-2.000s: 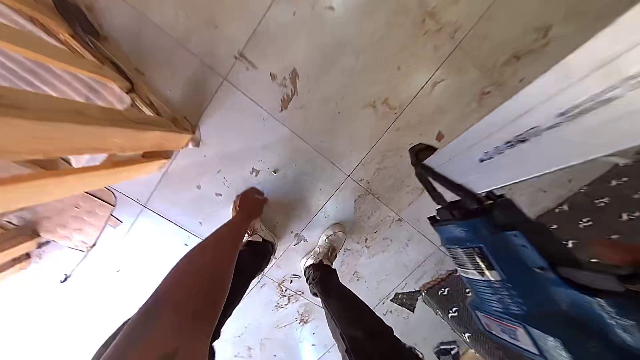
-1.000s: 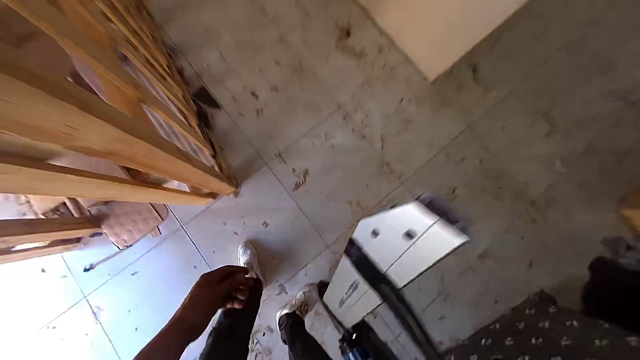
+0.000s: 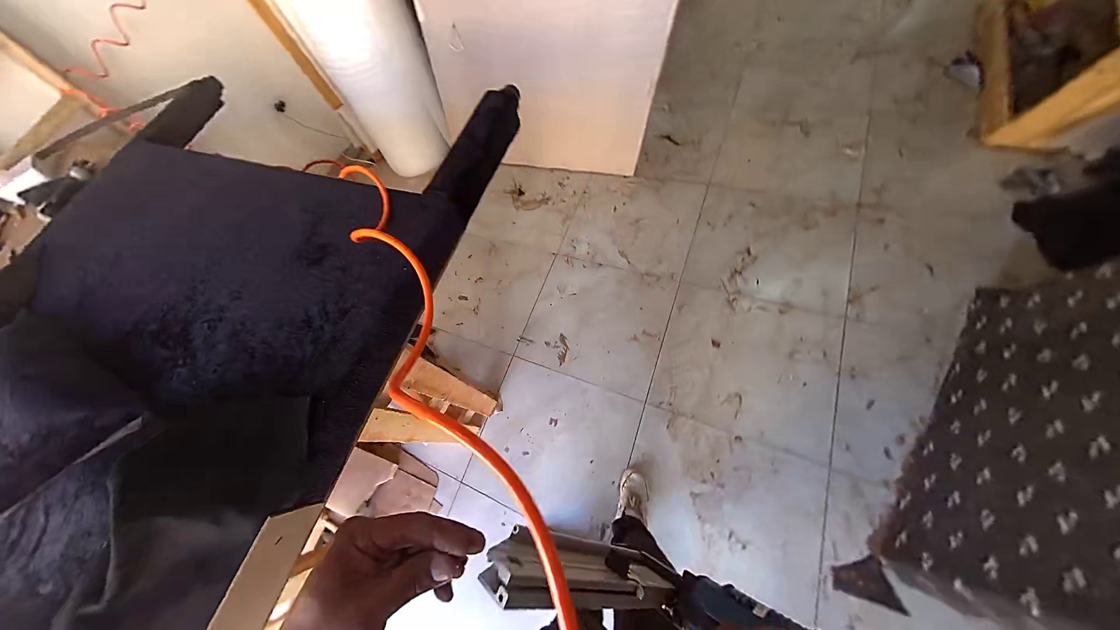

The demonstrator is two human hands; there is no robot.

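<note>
My left hand [image 3: 394, 569] is at the bottom, its fingers loosely curled with a gap between thumb and forefinger and nothing held. To its right, a handheld tool with a grey metal front part [image 3: 586, 582] and a blue body [image 3: 726, 604] reaches up from the bottom edge, partly cut off. My right hand cannot be made out. An orange coiled hose [image 3: 490, 459] runs in front of the tool, upward across the edge of a bench-like surface covered in dark fabric [image 3: 236, 262]. Loose dark cloth [image 3: 201, 472] lies on that surface, left of my left hand.
A white roll [image 3: 376, 79] and a pale panel [image 3: 551, 87] stand beyond the covered surface. Wooden framing [image 3: 446, 389] shows below its edge. Patterned dark fabric [image 3: 1024, 437] is at the right, a wooden frame [image 3: 1050, 105] at upper right. Debris is scattered over the tiled floor [image 3: 752, 350].
The view has swung strongly, bringing the dark-covered surface and orange hose into sight. The tool's metal front part, raised one second ago, now lies lower and more sideways beside my left hand.
</note>
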